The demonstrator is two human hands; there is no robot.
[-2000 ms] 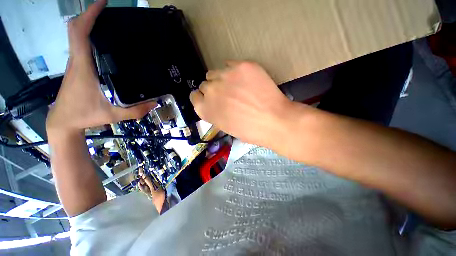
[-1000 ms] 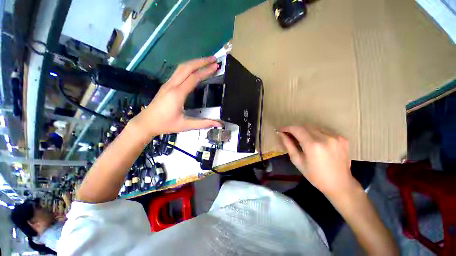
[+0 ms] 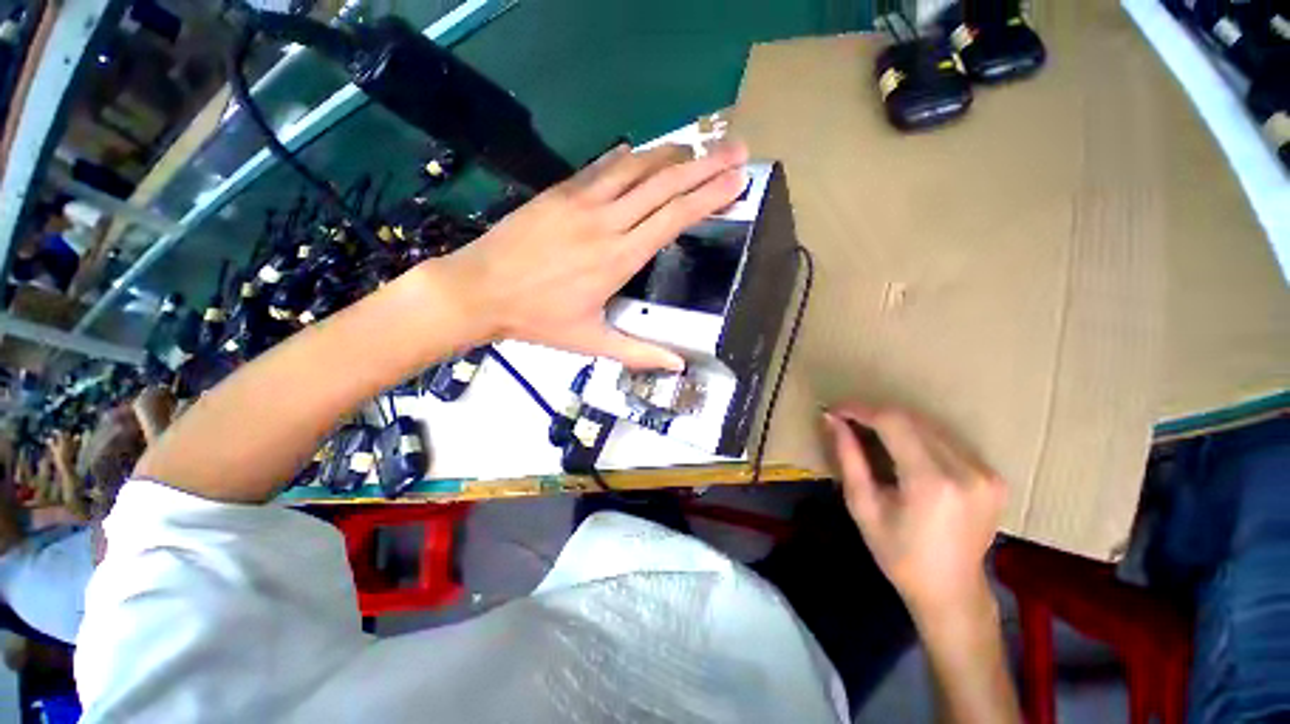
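The white and black screw feeder stands at the bench's front edge, its open dark tray facing up. My left hand spans it, fingertips on the far end and thumb by the shiny metal outlet, holding it. My right hand is at the cardboard's front edge, right of the feeder and apart from it. Its thumb and index finger are pinched together, and a tiny tip of a thin rod shows there; the rest is hidden by the fingers.
The feeder's black cord runs along its right side. Cardboard bears two black corded units at the back. Many units lie left. A thick black screwdriver hangs behind my left hand. Red stools stand below; a person is far left.
Since one second ago the view has shifted, with feeder and hands now further right in it. My left hand lies flatter over the feeder. Earlier the feeder was tipped up close to me between both hands.
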